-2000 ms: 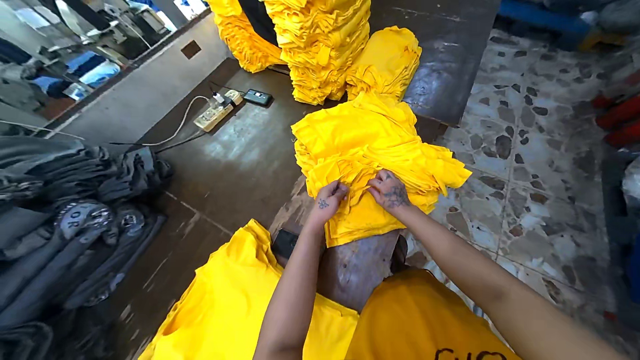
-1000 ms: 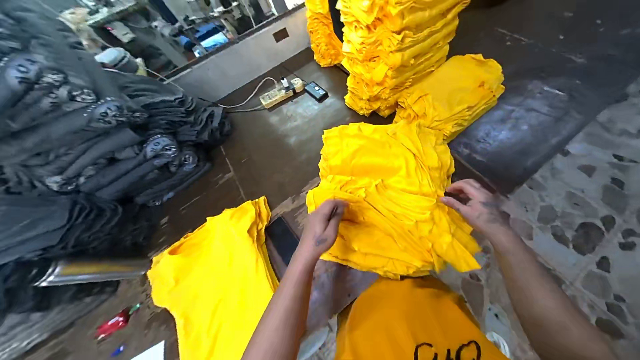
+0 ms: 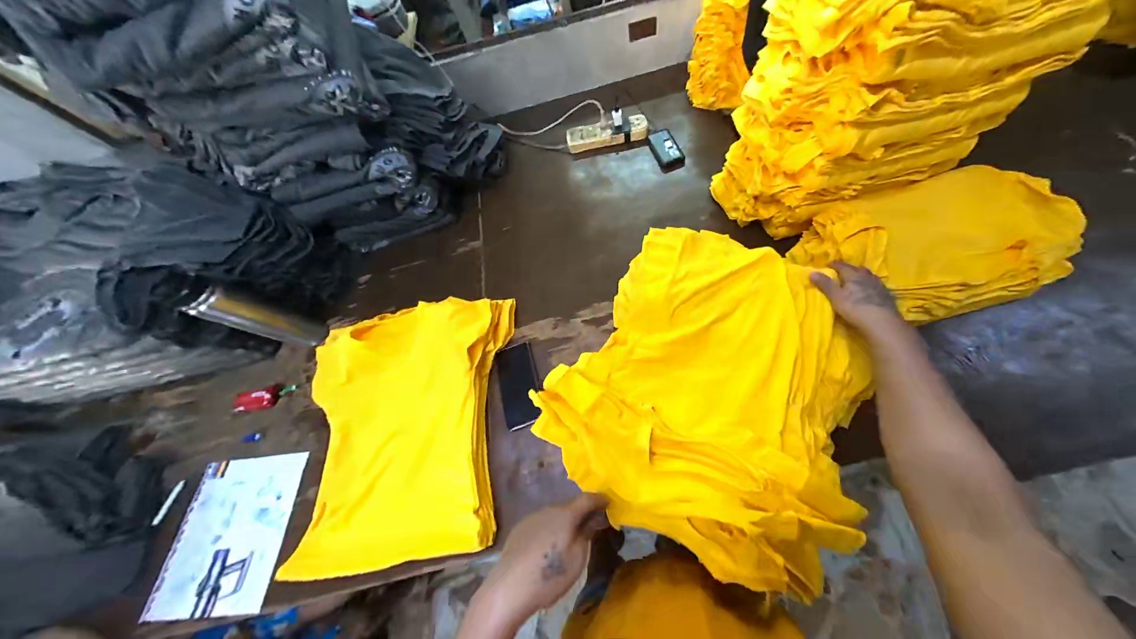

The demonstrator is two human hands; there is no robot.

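A thick, uneven bundle of yellow fabric pieces (image 3: 710, 355) lies at the table's front edge, its lower part hanging over. My left hand (image 3: 546, 550) pinches the bundle's lower left edge between thumb and fingers. At its upper right side, my right hand (image 3: 854, 297) has its thumb and fingers on the edge of the layers. To the left lies a flatter stack of yellow garment pieces (image 3: 404, 435), with a dark smartphone (image 3: 517, 386) between it and the bundle.
Tall yellow fabric piles (image 3: 887, 106) and a lower folded pile (image 3: 958, 235) stand back right. Dark printed garments (image 3: 293, 115) are heaped at left, near a metallic cylinder (image 3: 253, 315). A power strip (image 3: 606, 133), a black device (image 3: 666, 149), a red object (image 3: 257, 398) and a marked paper sheet (image 3: 226, 537) lie on the table.
My right hand has moved from the bundle's lower right side up to its upper right edge. My left hand has moved down to the lower left edge. The view has swung left.
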